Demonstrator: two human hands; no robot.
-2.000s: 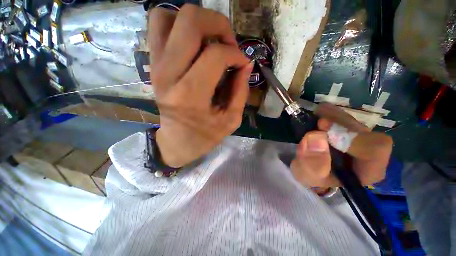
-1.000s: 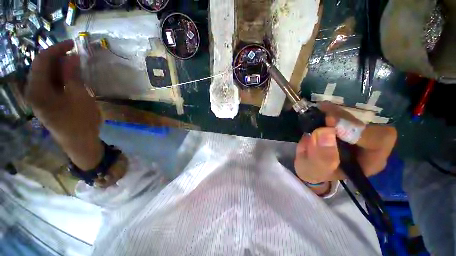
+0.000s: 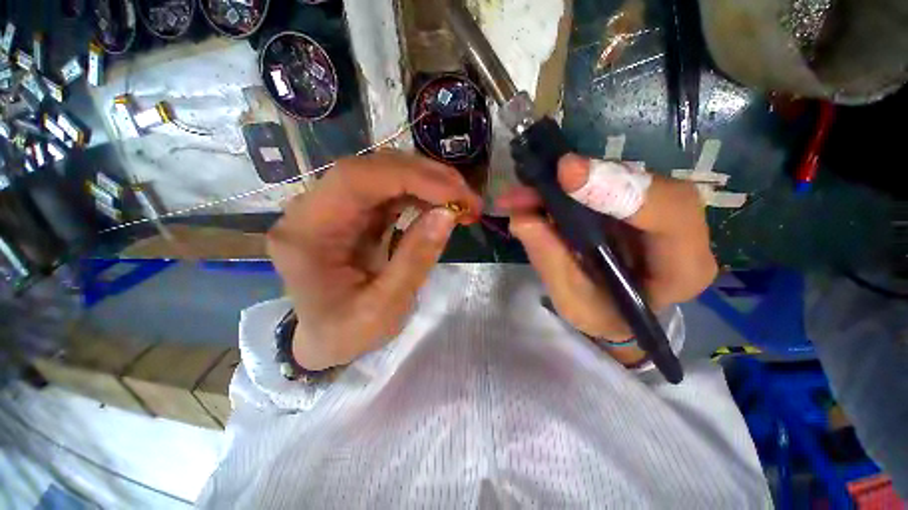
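Observation:
My left hand [image 3: 363,244] pinches a small battery [image 3: 406,217] by its yellow-orange end, in front of the fixture; the fingers hide most of it. My right hand [image 3: 632,239] holds the black soldering iron [image 3: 597,234], its metal barrel pointing up and away over the fixture. The right fingertips are near the thin leads at the battery's end; whether they touch them I cannot tell. A round circuit board unit [image 3: 453,118] sits in the fixture [image 3: 428,40]. The solder wire [image 3: 249,191] stretches from the left to this board.
More round boards [image 3: 299,76] lie behind left. Loose batteries [image 3: 40,120] are piled at the far left, two more on the white pad [image 3: 204,85]. The beige cleaning pot [image 3: 727,40] and a red-handled tool [image 3: 815,147] are at the right.
My left hand has come back from the left side with a battery. My right hand has lifted the iron off the board and moved left towards my left hand. The view has shifted.

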